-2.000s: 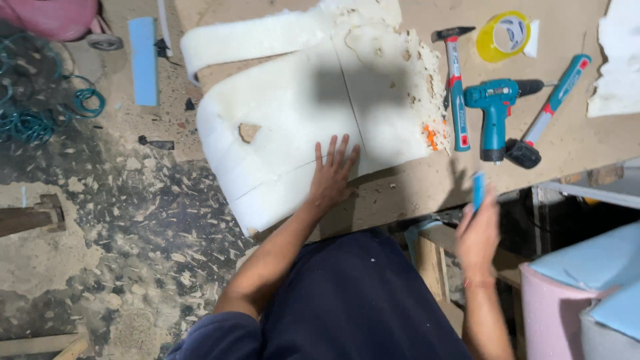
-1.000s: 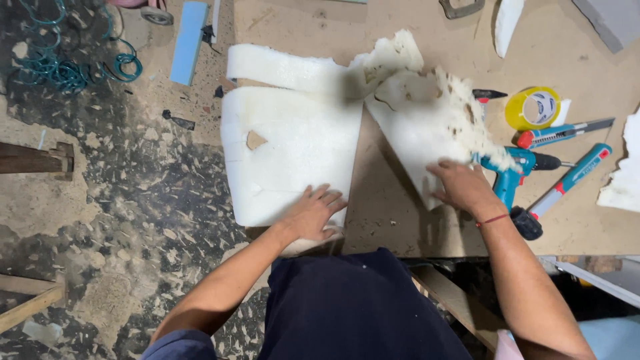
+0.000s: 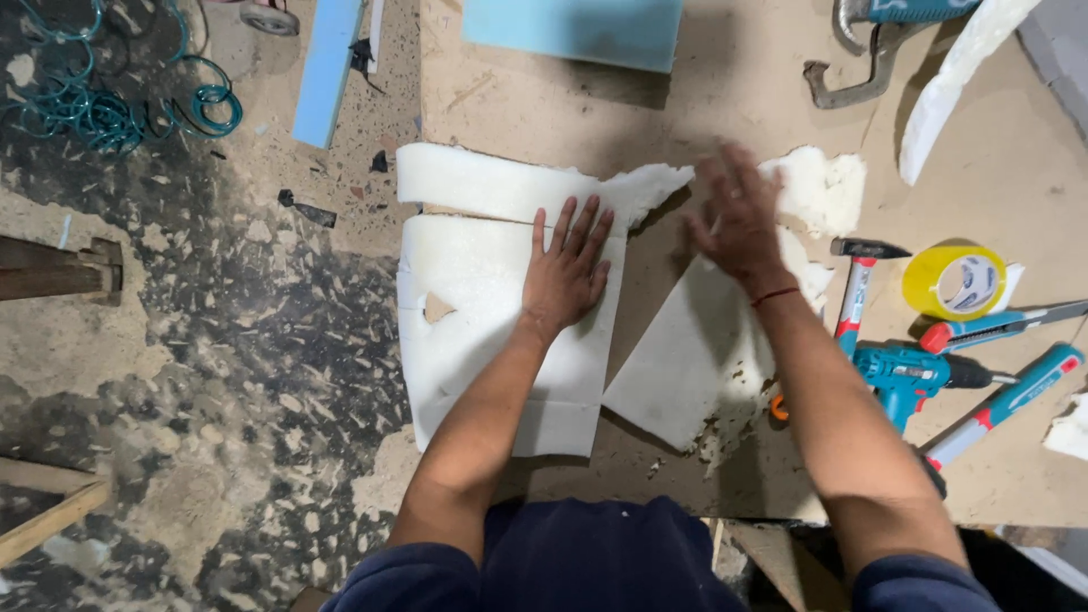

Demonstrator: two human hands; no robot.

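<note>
My left hand [image 3: 568, 276] lies flat, fingers apart, on a white foam sheet [image 3: 484, 340] that has a small hole near its left side. A white foam strip [image 3: 501, 183] runs along the sheet's far edge, under my fingertips. Blurred, my right hand [image 3: 738, 217] is spread above the table between that strip's ragged end and a torn foam scrap [image 3: 816, 187]; whether it touches anything I cannot tell. Below my right forearm is a cut foam piece [image 3: 688, 357] with a ragged right side.
Right of my forearm lie a hammer [image 3: 854, 293], yellow tape roll [image 3: 954, 280], snap-off utility knife [image 3: 990, 327], cordless drill [image 3: 905, 374] and another red-and-teal-handled tool [image 3: 1003, 404]. Farther back are blue foam [image 3: 574, 30] and a metal clamp [image 3: 875, 76]. Coiled teal hose [image 3: 110, 115] lies on the floor.
The blue tool in my right hand two seconds ago is out of it; a utility knife lies by the tape. The right foam piece has parted from the sheet and turned. My right hand has moved away from me.
</note>
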